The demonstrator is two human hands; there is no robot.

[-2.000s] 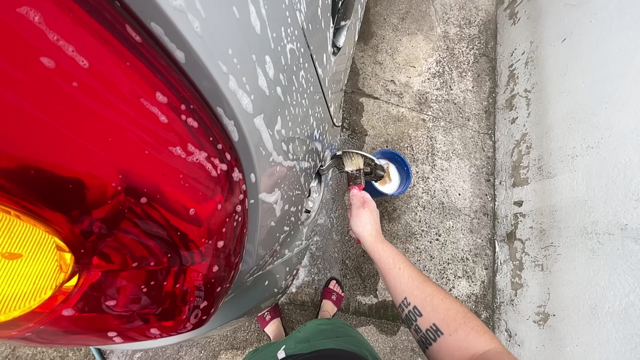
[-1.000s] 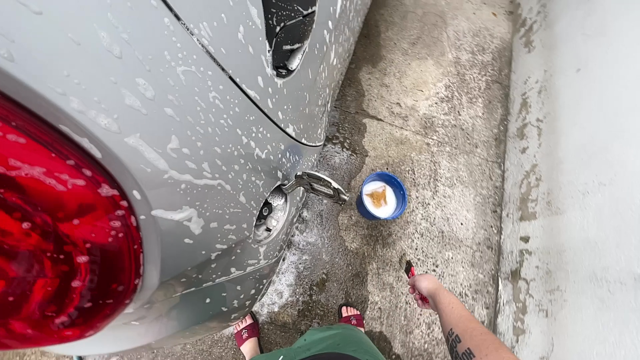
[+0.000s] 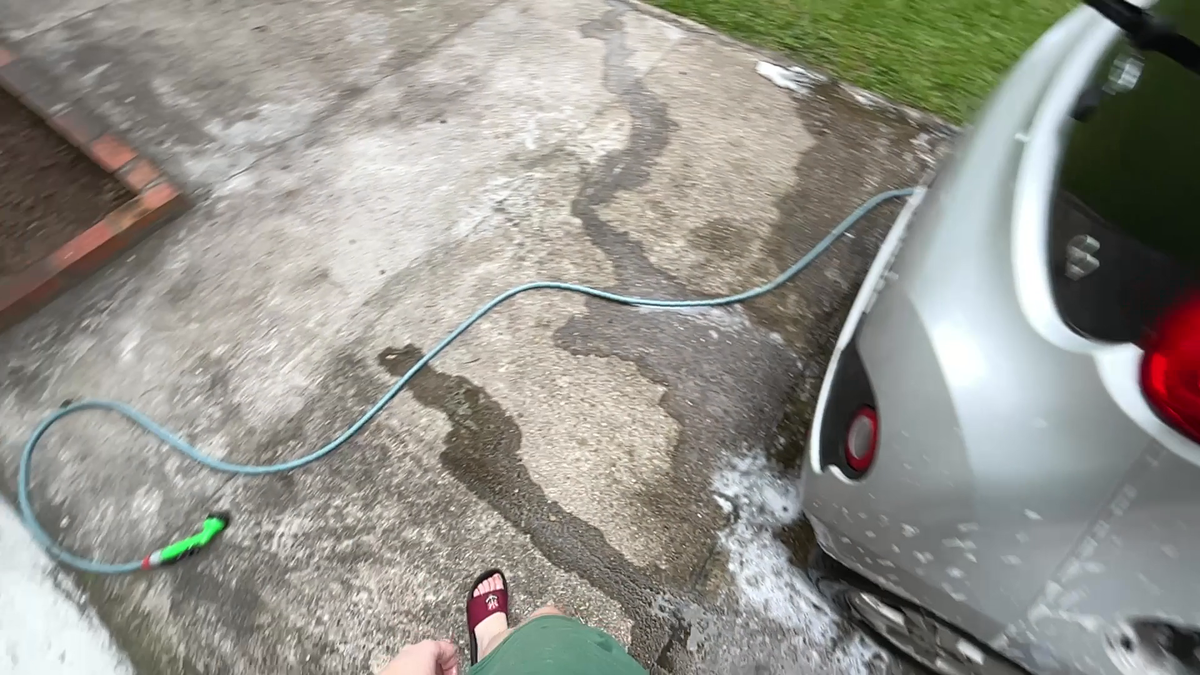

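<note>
One of my hands [image 3: 424, 658] shows only in part at the bottom edge, left of my green shorts; it is cut off, and no brush is visible in it. The other hand is outside the view. To the right stands the silver car [image 3: 947, 412], spotted with suds low on its side. A light-blue garden hose [image 3: 553, 286] curves over the wet concrete from the car's far end. Its green spray nozzle [image 3: 192, 542] lies on the ground at the lower left, away from my hand.
Foam [image 3: 769, 553] and dark water streaks lie on the concrete beside the car's wheel [image 3: 914, 623]. A brick-edged soil bed [image 3: 103, 230] is at the left, a grass lawn [image 3: 881, 47] at the top right. A pale wall [image 3: 47, 609] borders the lower left.
The view has swung round to the car's rear and the hose. The brush-holding hand, first at the open fuel flap, moved away from it; brush and blue bucket are now out of view.
</note>
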